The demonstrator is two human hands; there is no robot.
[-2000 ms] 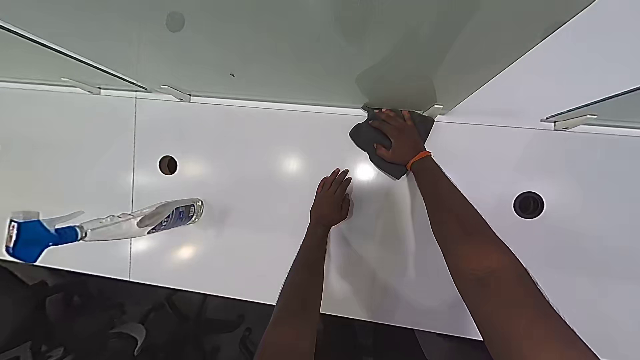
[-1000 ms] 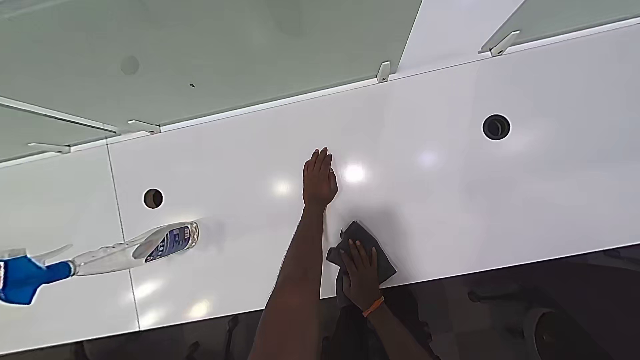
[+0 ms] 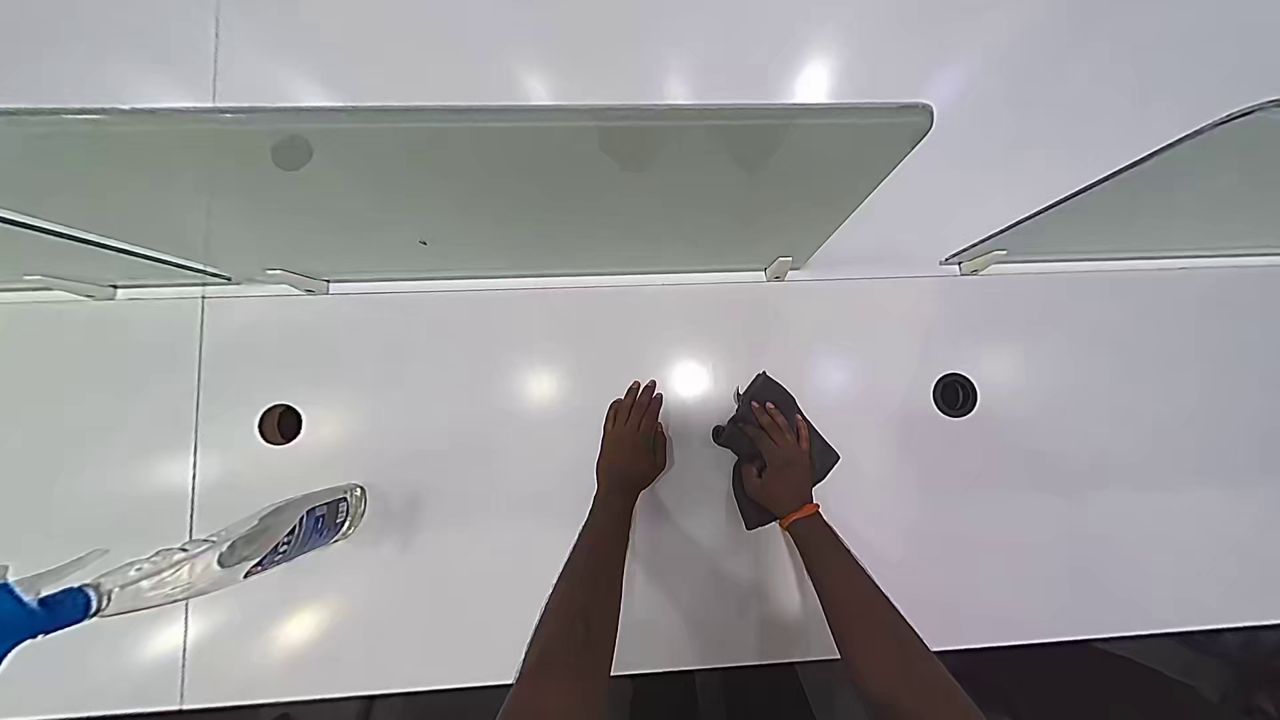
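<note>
Flat on the glossy white desk point(image 3: 450, 590) lies my left hand point(image 3: 632, 440), palm down, with its fingers nearly together and no object in it. To its right my right hand point(image 3: 782, 460), with an orange band at the wrist, presses a dark gray cloth point(image 3: 752, 505) against the desk surface. The cloth is crumpled, and its edges stick out around the fingers and palm. A clear spray bottle point(image 3: 225, 550) with a blue head and a label is at the left, well away from both hands.
A frosted glass divider point(image 3: 560, 200) on small brackets runs behind the hands, with another glass panel point(image 3: 1150, 200) at the right. Round holes are in the desk at left point(image 3: 280, 425) and right point(image 3: 955, 395). The desk's front edge runs below, over a dark floor.
My right hand and the cloth went from beside the divider to the desk's front edge, and are now back at mid-desk. My left hand stays flat on the desk. The view has shifted.
</note>
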